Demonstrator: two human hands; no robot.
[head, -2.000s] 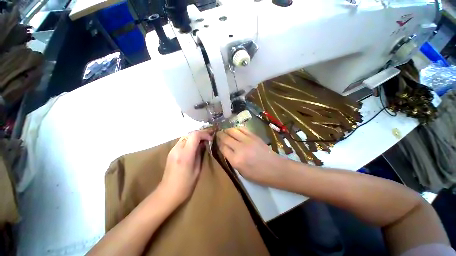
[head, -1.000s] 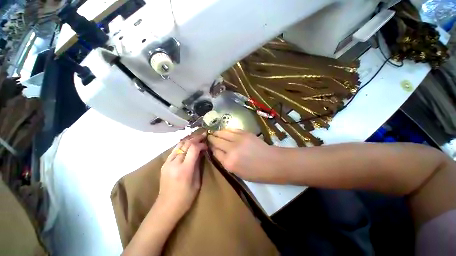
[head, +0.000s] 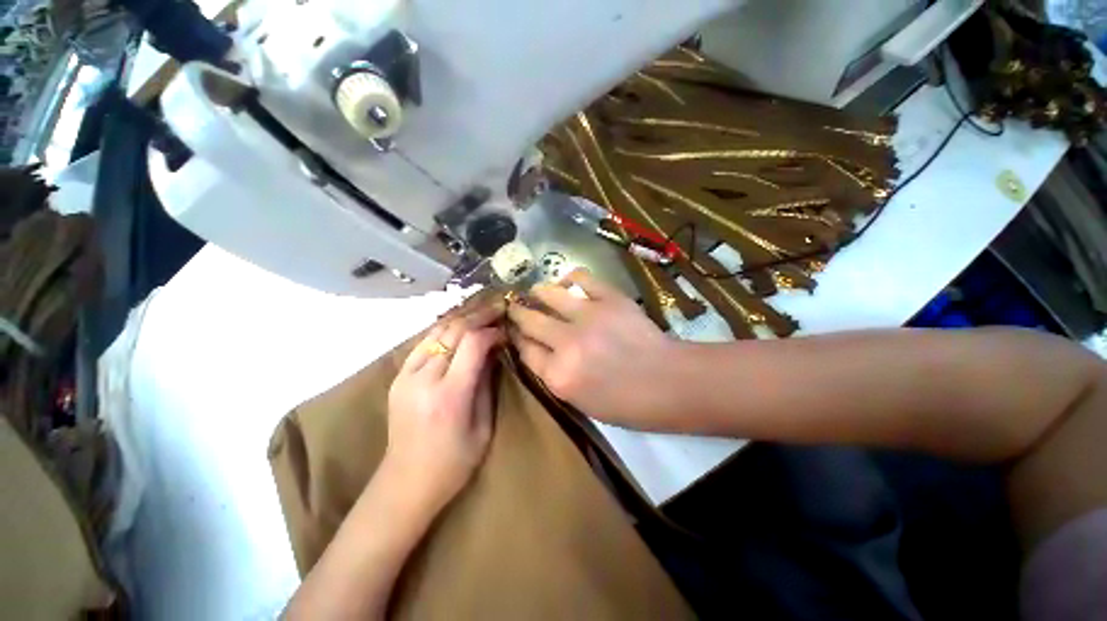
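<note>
A tan-brown fabric panel lies on the table and hangs over its front edge, its top corner at the needle area of the white sewing machine. A dark zipper tape runs along the panel's right edge. My left hand grips the fabric just below the presser foot, a ring on one finger. My right hand is beside it on the right, fingertips pinching the edge where zipper and panel meet. The needle tip is hard to see. A cream-white disc sits just above my fingers.
A zipper bundle fans out right of the needle, with red-and-metal snips on it. A black cable crosses the white table. A second zipper pile is at far right. Brown fabric pieces are at far left.
The camera view has turned and moved closer to the machine head, mostly in the first second. Both hands stay on the fabric at the needle area, with little visible movement of the panel.
</note>
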